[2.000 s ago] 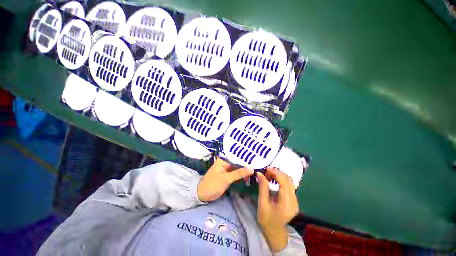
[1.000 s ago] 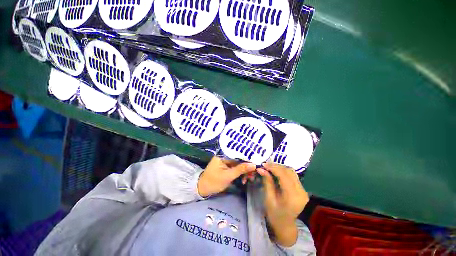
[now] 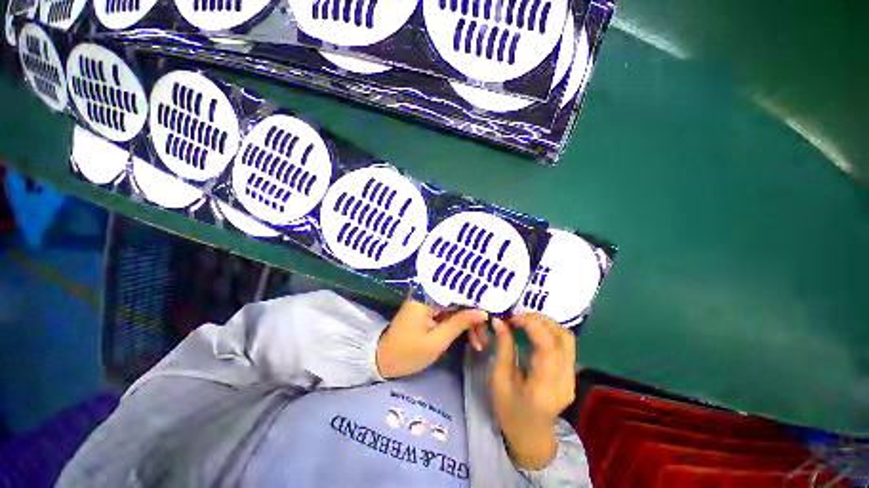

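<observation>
A shiny black label strip (image 3: 329, 167) with a row of white round labels with dark bars slants across the bench. Its right end label (image 3: 473, 263) is just above my hands. My left hand (image 3: 426, 335) grips the strip's near edge below this label, between thumb and fingers. My right hand (image 3: 535, 381) is beside it, with bent fingers and fingertips at the same edge; whether they pinch anything is too small to tell. Another strip with white circles (image 3: 569, 276) lies beneath, showing at the right end and along the near side.
A thicker, glossy-edged stack of label strips (image 3: 562, 124) lies farther back on the green bench (image 3: 705, 219). Red stacked items (image 3: 657, 443) are below the bench at right. A dark slatted crate (image 3: 143, 315) is at left, beside a blue floor and something purple.
Since the oldest frame, the stack of strips appears farther up and apart from the near strip. Since the last frame, the near strip has slid slightly left, and my right hand is slightly left.
</observation>
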